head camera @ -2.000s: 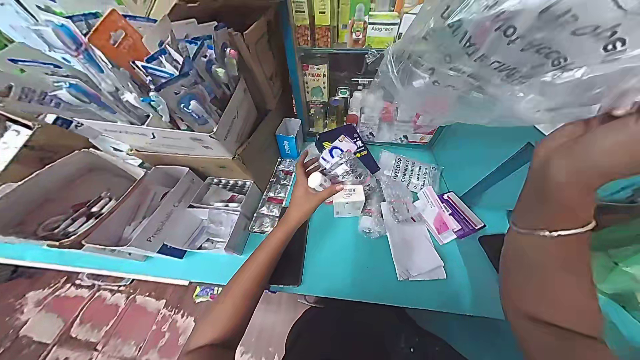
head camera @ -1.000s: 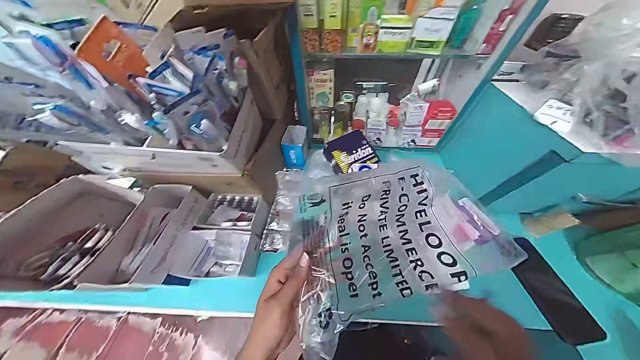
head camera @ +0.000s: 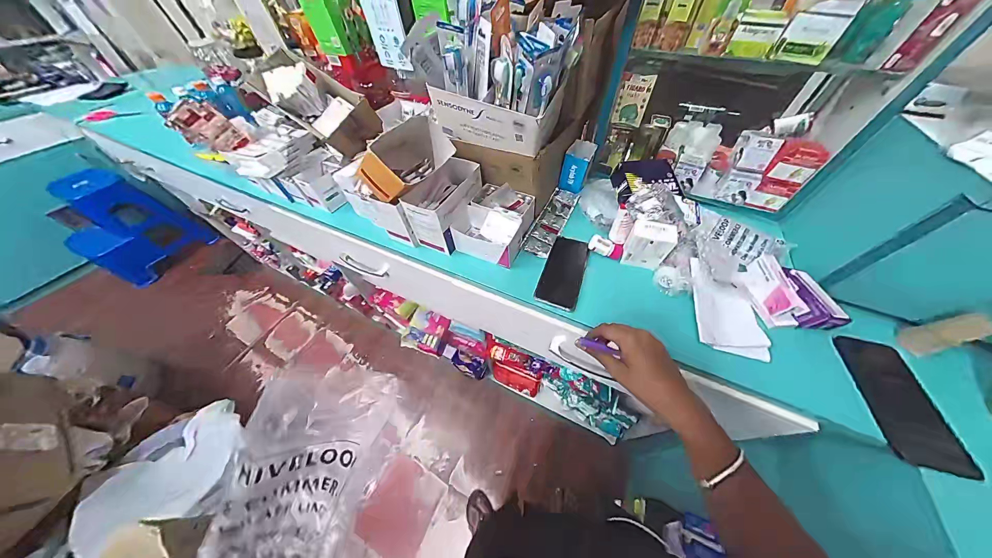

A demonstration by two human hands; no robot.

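My right hand [head camera: 642, 368], a light bracelet on its wrist, holds a slim purple pen-like object [head camera: 599, 348] at the white drawer handle [head camera: 572, 356] in the counter front. My left hand is not in view. Just above the right hand, a black phone [head camera: 562, 273] lies on the turquoise counter. Beside it are a small white box [head camera: 649, 243], a small bottle with a pink cap [head camera: 612, 246], crumpled clear plastic [head camera: 655, 203], folded white paper [head camera: 721, 310] and a purple-and-white carton [head camera: 814, 298]. A clear printed plastic bag [head camera: 294, 473] is at lower left, over the floor.
Open cartons [head camera: 484, 229] line the counter's left part, with a box of toothbrushes [head camera: 496, 116] behind. A glass shelf [head camera: 759, 66] holds products. Blue plastic stools [head camera: 128, 221] stand far left. Cardboard [head camera: 35, 449] is at lower left; a long dark object [head camera: 907, 407] lies right.
The printed plastic bag, between both hands a second ago, is out of them and at lower left. My right hand has come to the drawer handle; my left has left view. The view has swung left.
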